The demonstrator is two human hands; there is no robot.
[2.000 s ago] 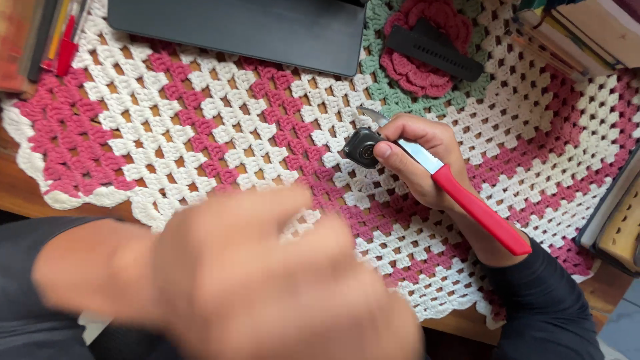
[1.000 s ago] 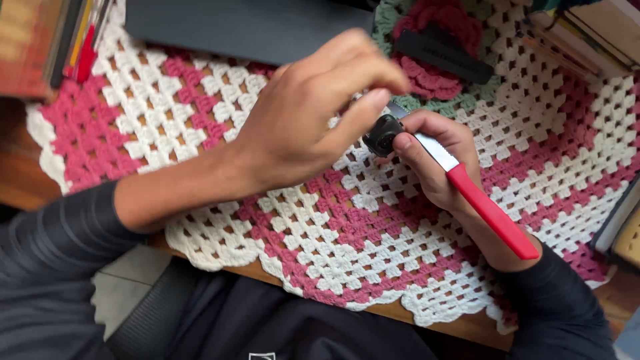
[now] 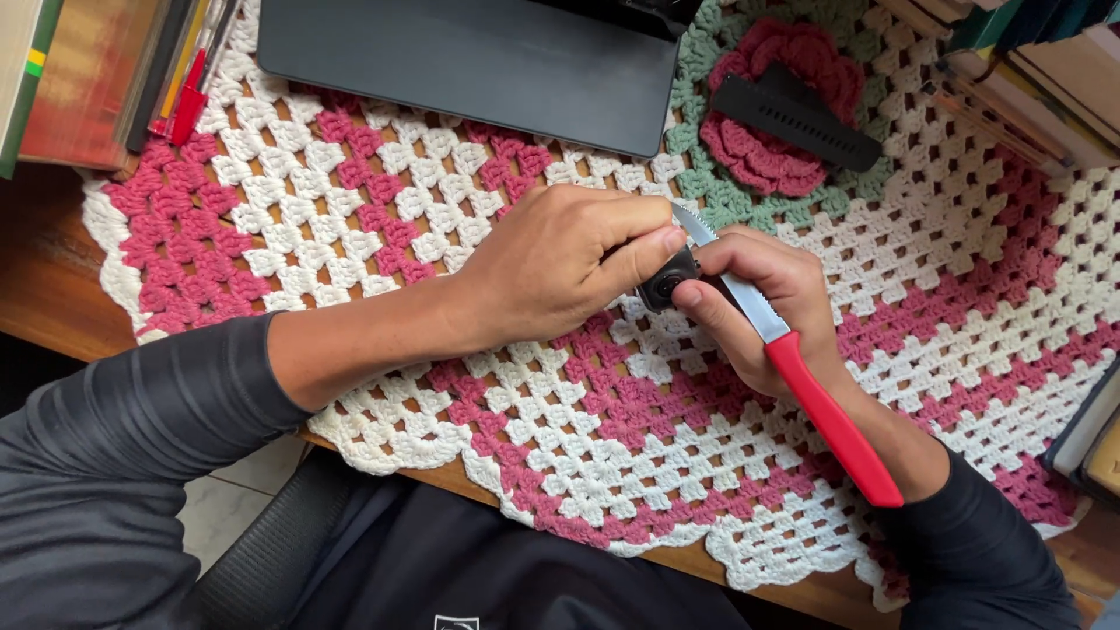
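Note:
Near the middle of the head view, my right hand [image 3: 774, 293] grips a small black device [image 3: 669, 280], its round lens-like part facing up. The same hand also holds a serrated knife [image 3: 831, 420] with a red handle; the blade passes between the fingers, tip toward the upper left, handle lying over the wrist. My left hand [image 3: 569, 262] pinches the device's upper left side with thumb and forefinger, so part of it is hidden. Beyond the hands, a black perforated strap [image 3: 796, 122] lies on a pink crocheted flower [image 3: 779, 52].
A crocheted cloth [image 3: 341, 201] in white and pink covers the wooden table [image 3: 52, 306]. A dark flat tablet or keyboard case [image 3: 464, 70] lies at the back. Books [image 3: 1032, 79] stand at the right, others [image 3: 87, 79] at the left beside a red pen [image 3: 188, 101].
My left hand has come from the near side, where it was blurred two seconds ago, to the device and now touches it. My right hand still holds the device and the knife.

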